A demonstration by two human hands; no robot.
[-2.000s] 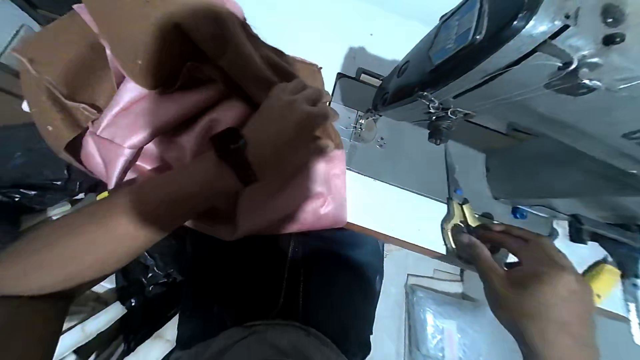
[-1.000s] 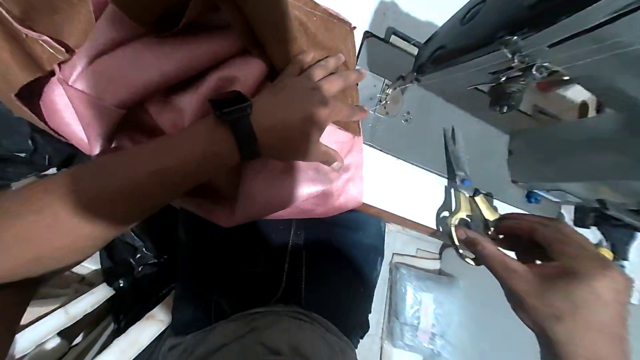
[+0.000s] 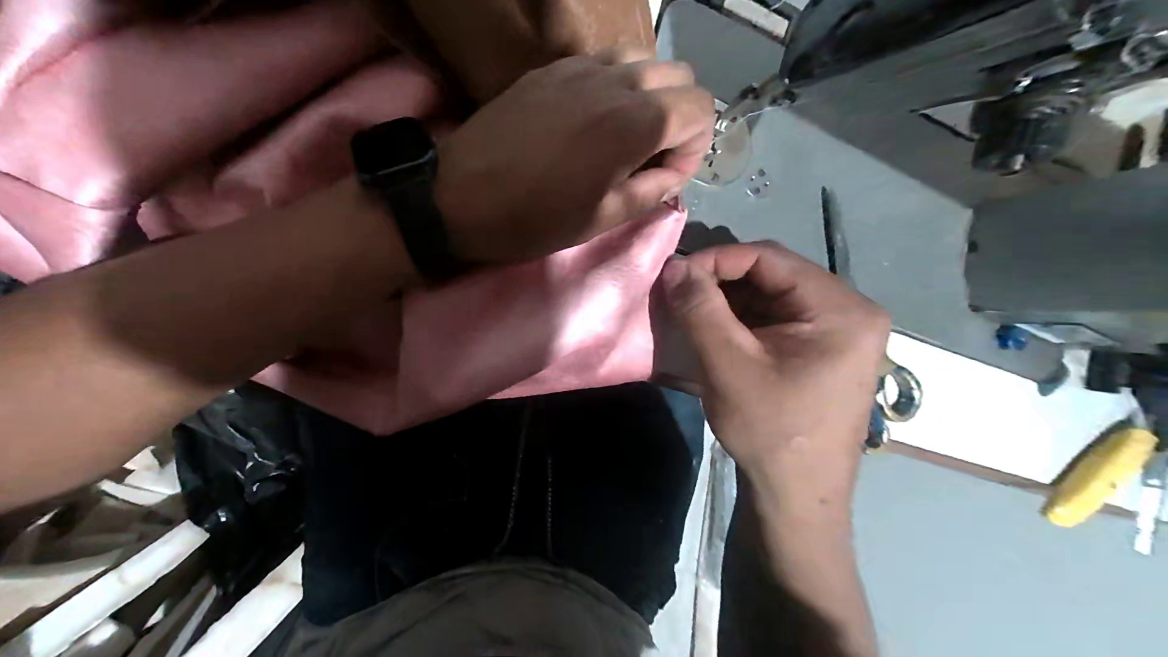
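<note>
Pink leather-like material (image 3: 511, 338) with a brown backing (image 3: 538, 27) spreads over my lap and the table edge. My left hand (image 3: 584, 151), with a black watch at the wrist, pinches its edge near the sewing machine's needle plate (image 3: 727, 153). Close to the material's right edge, my right hand (image 3: 776, 338) has thumb and index finger together; whether the edge is between them is hard to tell. Scissors lie on the machine bed behind my right hand, one blade (image 3: 829, 228) and a handle ring (image 3: 900, 392) showing.
The sewing machine's head (image 3: 1022, 119) stands at the upper right. A yellow object (image 3: 1101, 476) sits by the table's right edge, and a small blue part (image 3: 1011, 337) is on the bed. Black plastic (image 3: 246, 474) and pale strips (image 3: 119, 584) lie below at the left.
My right hand has let go of the scissors and moved left to the material's edge. The left hand's spread fingers have closed on the edge. The view has moved closer.
</note>
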